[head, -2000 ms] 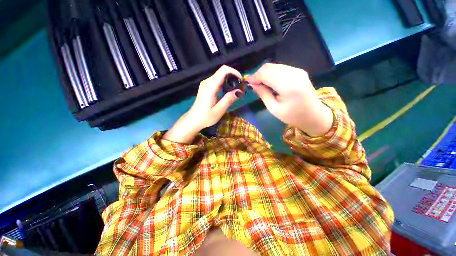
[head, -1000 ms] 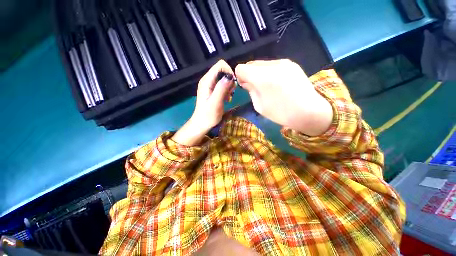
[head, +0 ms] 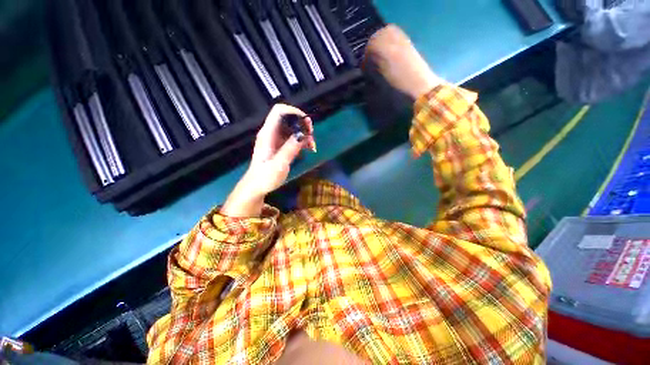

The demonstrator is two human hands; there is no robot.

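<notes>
My left hand (head: pixel 276 142) holds a small black end piece (head: pixel 293 126) between thumb and fingers, in front of the foam tray's near edge. My right hand (head: pixel 390 55) is stretched out over the dark small-parts pad, beside fine silvery pieces (head: pixel 349 16). Its fingers are blurred and partly hidden, so I cannot tell whether they hold anything. Silver bar units (head: pixel 174 100) lie in rows in the black slotted foam tray (head: pixel 150 189), to the left and beyond my left hand.
The teal bench (head: pixel 64 264) runs across the view. A black foam strip (head: pixel 529 14) lies at the upper right, near grey plastic sheeting (head: pixel 599 68). A grey lidded box (head: pixel 570 271) with a red lower part and a blue crate (head: pixel 627 178) stand at the right.
My right hand has left my left hand and moved up and right to the small-parts pad. My left hand keeps the black end piece. The view has shifted slightly.
</notes>
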